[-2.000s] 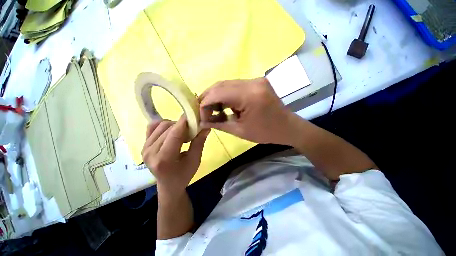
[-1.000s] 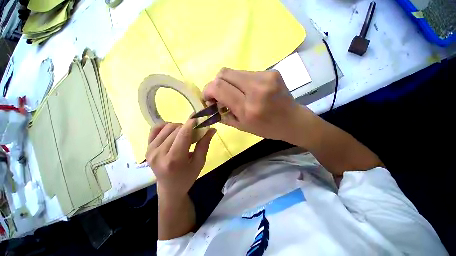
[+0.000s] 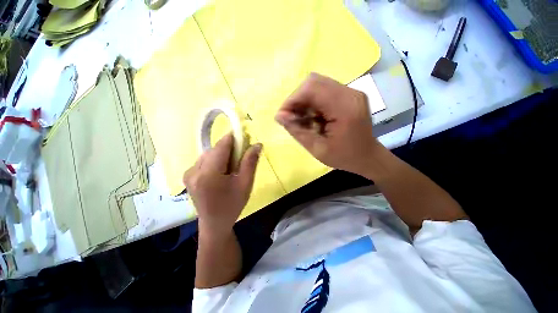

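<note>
A bag panel (image 3: 293, 49) lies yellow side up in front of me, a seam line running down its middle. My left hand (image 3: 221, 180) grips the cream masking tape roll (image 3: 211, 119), tilted nearly on edge above the panel's lower left part. My right hand (image 3: 333, 119) is raised above the panel, right of the seam, and is closed on the thread snips (image 3: 306, 117). The snips are blurred and mostly hidden by the fingers. A tiny dark mark (image 3: 248, 116) shows on the seam between the hands.
Stacked olive panels (image 3: 92, 159) lie at left, more pieces (image 3: 72, 23) at upper left. A dark block on a rod (image 3: 445, 68) and a blue-rimmed tray (image 3: 520, 46) are at right. A white label (image 3: 369, 92) lies on the grey-edged work board (image 3: 401, 101), beside a black cord (image 3: 414, 104).
My right hand has moved right, away from the roll, and the snips' blades no longer point over it. My left hand has turned the roll more on edge.
</note>
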